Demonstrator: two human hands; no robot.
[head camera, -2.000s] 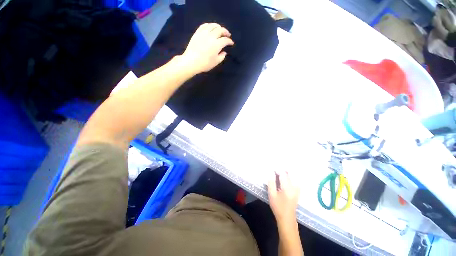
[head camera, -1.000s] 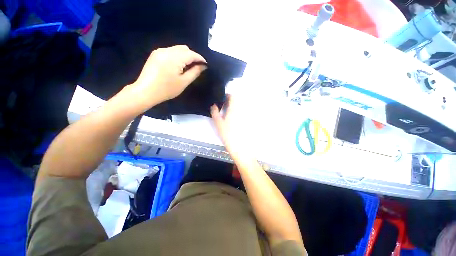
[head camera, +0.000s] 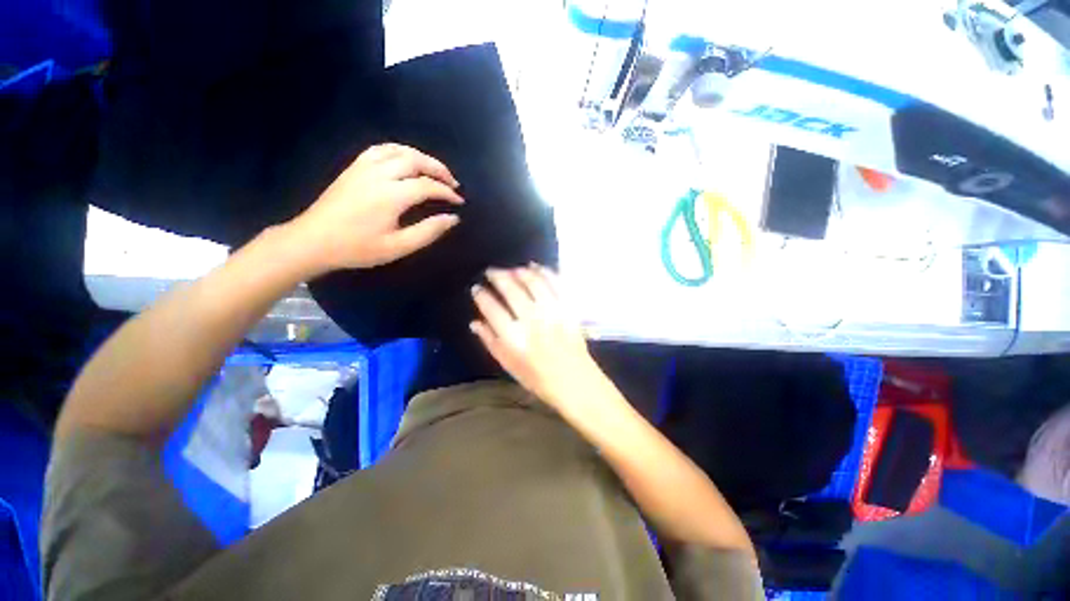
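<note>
A black fabric piece (head camera: 469, 129) lies on the white table left of the sewing machine and hangs over the front edge. My left hand (head camera: 381, 209) rests over it with curled fingers; whether it pinches the cloth is unclear. My right hand (head camera: 525, 319) lies on its lower right part near the table edge, fingers spread. The white sewing machine (head camera: 798, 112) with a blue stripe stands to the right. Its presser foot area (head camera: 640, 132) is right of the fabric, not touching it. A larger black mass (head camera: 235, 106) covers the table's left side.
Shears with green and yellow handles (head camera: 690, 241) lie below the machine head, beside a flat dark rectangle (head camera: 800, 191). A blue crate (head camera: 373, 399) with white and dark scraps is under the table at left. A red plastic frame (head camera: 866, 470) and a person's sleeve (head camera: 1048, 456) are at lower right.
The view has shifted toward the machine side. The black piece now reaches over the table's front edge. My right hand has moved from bare table onto the fabric; my left hand stays over it.
</note>
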